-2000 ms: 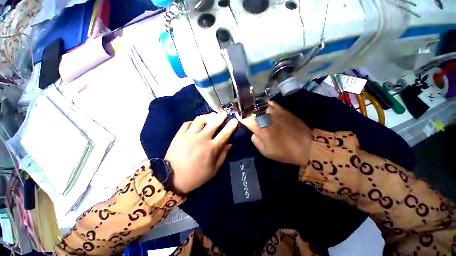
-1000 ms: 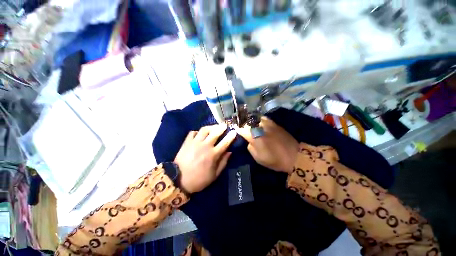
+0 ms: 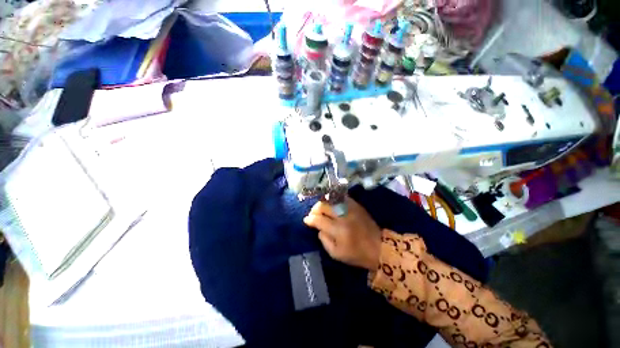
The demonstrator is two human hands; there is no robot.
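The navy garment (image 3: pixel 231 238) lies spread on the white table under the sewing machine head (image 3: pixel 435 122). A dark brand label (image 3: pixel 309 281) with pale lettering lies on it near the middle. My right hand (image 3: pixel 345 232) is at the presser foot (image 3: pixel 333 194), fingers curled against the cloth, with a ring-like grey piece on one finger. Whether the fingers pinch the cloth or only press on it is hard to tell. My left hand is not in view.
Scissors with an orange loop (image 3: pixel 443 209) and green snips (image 3: pixel 457 202) lie right, behind the garment. A paper stack (image 3: pixel 58 204), a black phone (image 3: pixel 76 96) and a lilac roll (image 3: pixel 129 105) lie left. Thread bobbins (image 3: pixel 342 61) stand on the machine.
My left hand has left the cloth and gone out of view. My right hand stays by the presser foot, its fingers now more curled. The view has shifted, showing more of the machine top.
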